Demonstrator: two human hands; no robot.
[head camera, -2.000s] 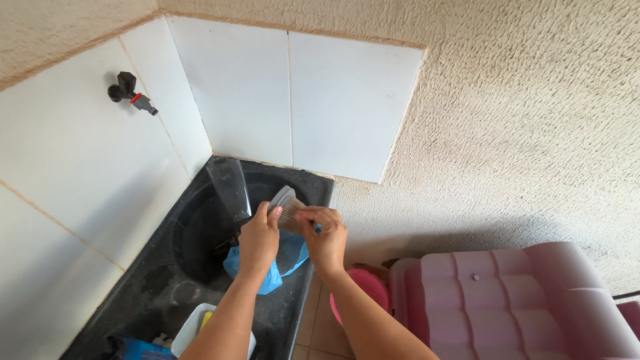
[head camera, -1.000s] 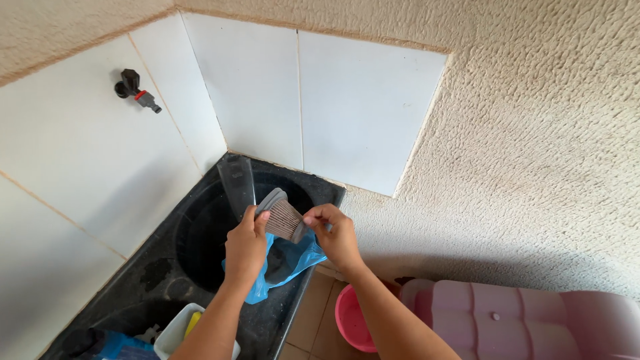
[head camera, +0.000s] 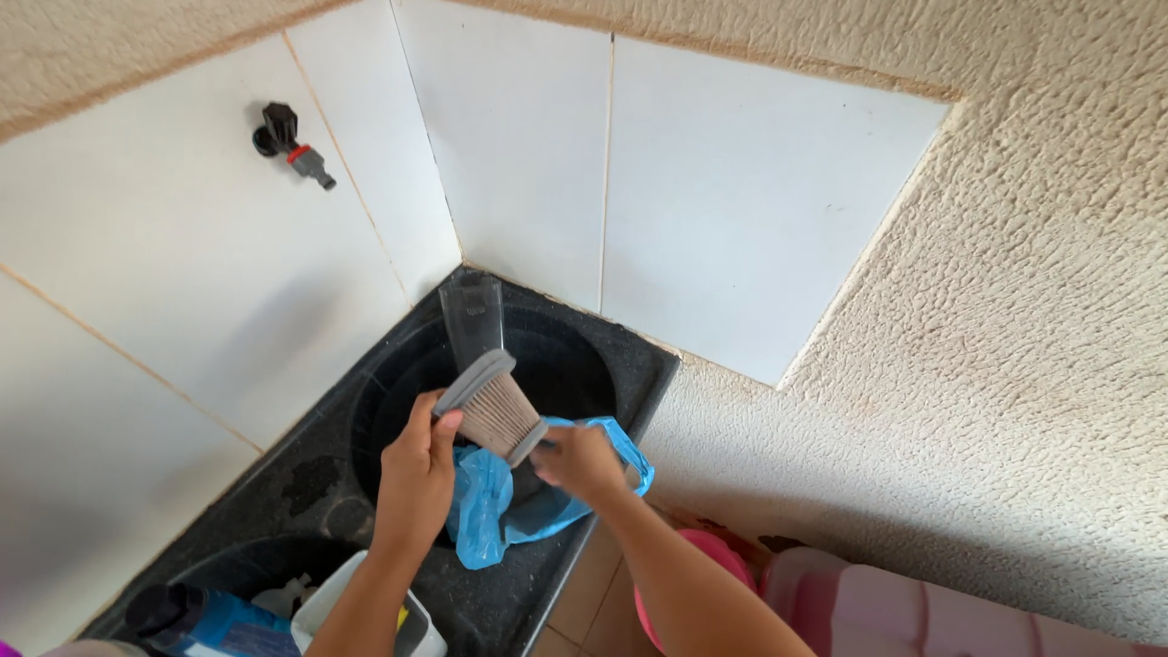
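A pleated vacuum filter (head camera: 497, 411) with a grey rim and dusty folds is tilted above the black round sink basin (head camera: 566, 351). My left hand (head camera: 422, 456) grips its wide rim at the upper left. My right hand (head camera: 581, 464), slightly blurred, is at the filter's narrow lower end; whether its fingers hold anything is unclear. Below both hands, a blue plastic bag (head camera: 484, 511) lies open over the basin's front edge. A clear plastic container (head camera: 474, 319) leans in the back of the basin.
A black tap (head camera: 297, 146) juts from the white tiled wall at left. A white tub (head camera: 420, 630) and a blue bottle (head camera: 228, 625) are at the lower left by a second basin. On the floor, right of the sink, are a pink bucket (head camera: 703, 547) and a ribbed pink plastic object (head camera: 894, 602).
The filter has turned in my hands, so its pleated side shows more than two seconds ago. My right hand has moved along its narrow end. More of the blue bag's opening is visible.
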